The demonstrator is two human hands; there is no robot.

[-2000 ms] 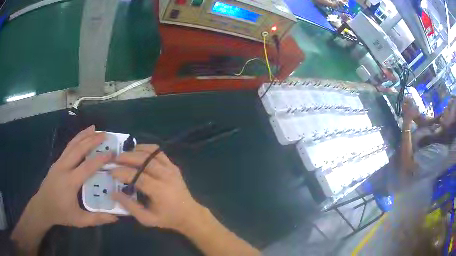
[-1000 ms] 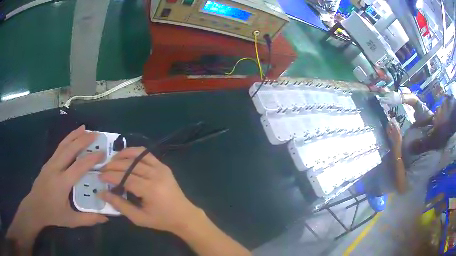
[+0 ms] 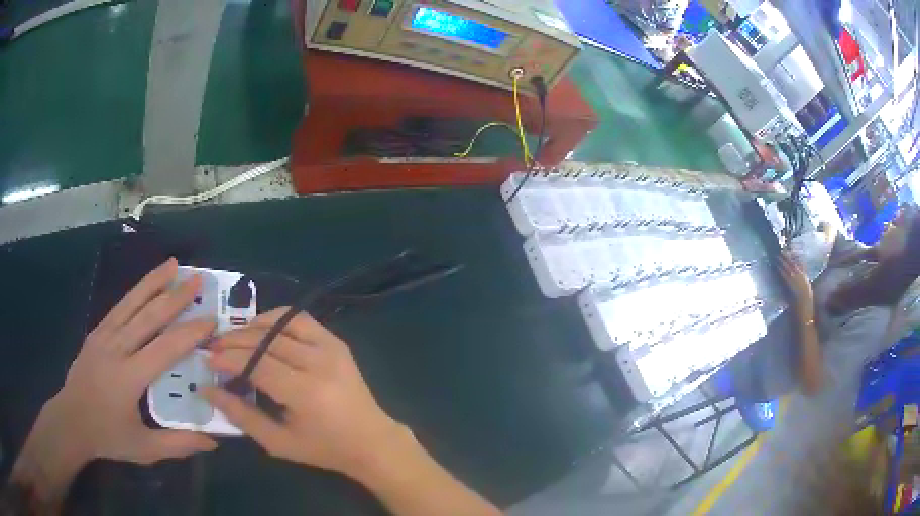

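Two white socket adapters (image 3: 184,395) lie side by side, slots up, at the lower left. My left hand (image 3: 126,368) is spread over them from the left, its fingers resting on their faces and side. My right hand (image 3: 313,388) holds the dark plug (image 3: 240,385) of a thin black cable (image 3: 288,317) between thumb and fingers, against the nearer adapter's right side. The plug tip is hidden. A dark plug (image 3: 241,294) sits at the farther adapter's right side. The cable trails right over the dark mat (image 3: 424,383).
The tester (image 3: 444,45) with a lit blue display stands on a red-brown box (image 3: 353,101). Yellow and black wires (image 3: 525,121) hang from it. White adapters (image 3: 625,267) stand in ranks, pins up, at right. A person (image 3: 817,302) sits beyond them.
The view has shifted slightly from two seconds ago. The red light on the tester no longer shows. My right fingers have drawn back a little from the farther adapter. The person's arms at right have moved.
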